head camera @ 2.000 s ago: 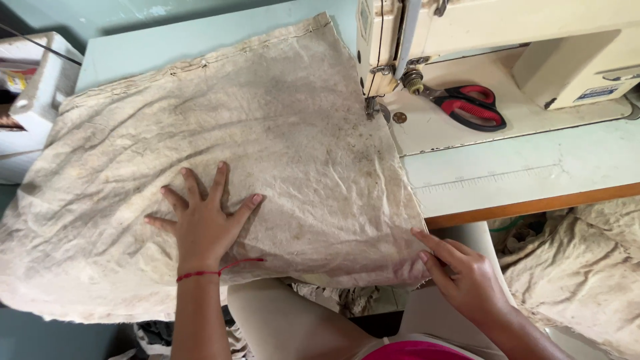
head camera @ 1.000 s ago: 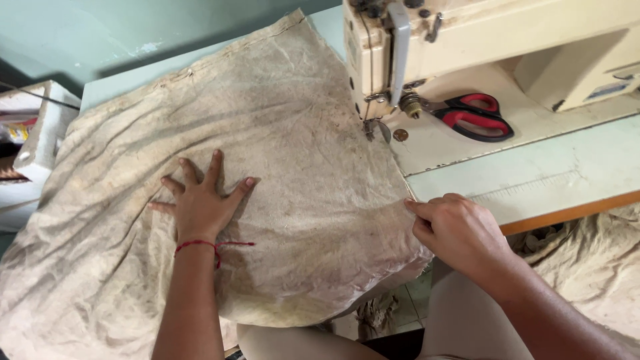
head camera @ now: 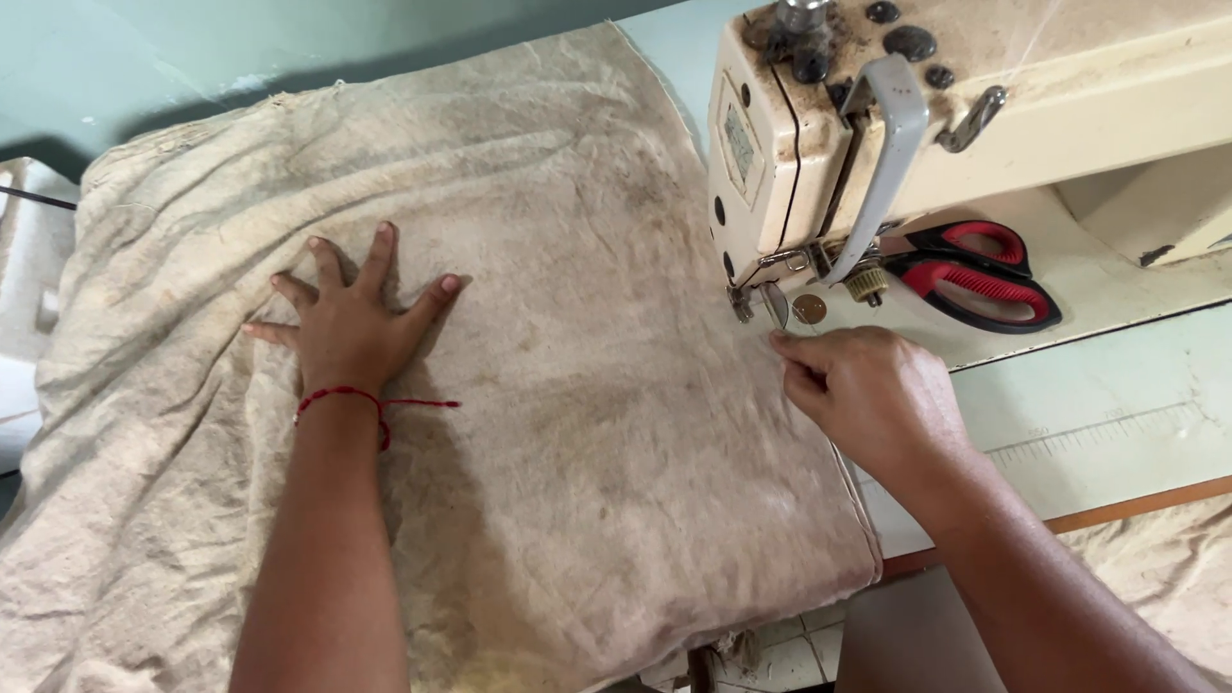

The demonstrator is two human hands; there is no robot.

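A large, stained beige cloth (head camera: 577, 385) lies over the sewing table, its right edge running under the presser foot (head camera: 739, 304) of a cream sewing machine (head camera: 780, 144). My left hand (head camera: 356, 322) rests flat on the cloth with its fingers spread, a red string bracelet (head camera: 351, 393) at the wrist. Just to the right of the presser foot, my right hand (head camera: 861, 390) has thumb and index finger pinched at the cloth's right edge; whether cloth or thread is between the fingertips cannot be told.
Scissors with red and black handles (head camera: 991, 274) lie on the machine bed behind my right hand. The table (head camera: 1088, 414) bears a printed ruler scale. A white container (head camera: 34, 269) stands at the far left. More beige cloth (head camera: 1165, 568) lies at the lower right, below the table edge.
My right hand has moved up along the cloth's right edge, from near its lower corner to beside the presser foot. The cloth has shifted and bunched more at the left. The view sits closer.
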